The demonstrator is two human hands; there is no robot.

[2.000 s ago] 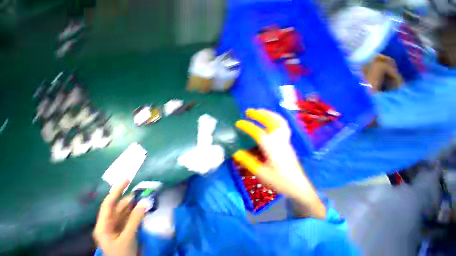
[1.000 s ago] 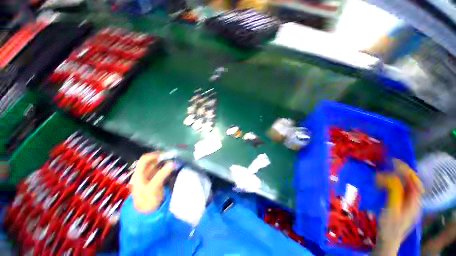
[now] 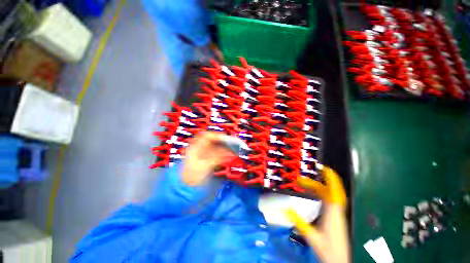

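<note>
A black clamp tray (image 3: 320, 110) holds several rows of red spring clamps with small watches in them, in front of me. My left hand (image 3: 202, 158) is blurred over the tray's near left part. Its fingers are closed on a small watch case (image 3: 233, 143) with a pale, shiny rim. Red clamp parts show just below it; I cannot tell whether they are held or lie in the tray. My right hand (image 3: 325, 213), with yellow finger cots, is open at the tray's near right corner. A white cloth or sheet (image 3: 278, 208) lies between the hands, near my lap.
A green bin (image 3: 263, 41) of small dark parts stands beyond the tray, beside a person's blue sleeve (image 3: 178, 25). Another clamp tray (image 3: 384, 96) is at upper right. Small modules (image 3: 423, 221) and white paper (image 3: 379, 250) lie on the green bench. Boxes stand on the floor at left.
The view has swung left, from the bench and blue bin to the clamp tray. My right hand has left the blue bin and is beside the tray. My left hand is now over the tray.
</note>
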